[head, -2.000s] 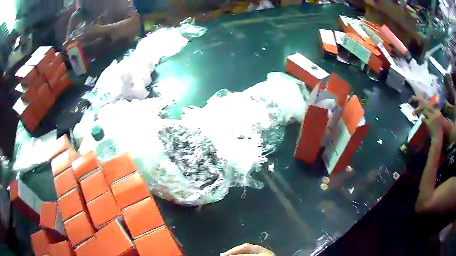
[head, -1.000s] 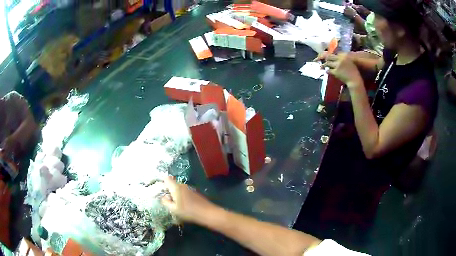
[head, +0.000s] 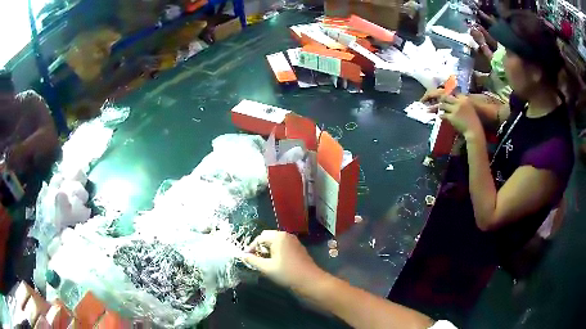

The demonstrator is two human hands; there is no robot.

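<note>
My right hand (head: 279, 258) reaches in from the lower right, at the right side of a heap of clear poly bags (head: 186, 202). Its thumb and fingers are bent together, with thin pale strands at the tips; whether they grip these is too blurred to tell. An open clear bag with a silver-grey and dark heap (head: 157, 273) lies left of the hand. Two open orange-and-white boxes (head: 287, 196) stand upright beyond my hand, flaps raised, with whitish contents in the left one. A closed box (head: 257, 117) lies behind them. My left hand is not in view.
A worker (head: 523, 144) at the right handles an orange box (head: 442, 133). Orange-and-white boxes (head: 328, 64) lie heaped at the back, beside white sheets (head: 427, 61). More orange boxes (head: 90, 308) are cut off at lower left. Another person (head: 29, 138) is at far left.
The view has swung right, then slightly back. My right hand came in over the bags and has since shifted right to their edge. The left box block has mostly left the picture.
</note>
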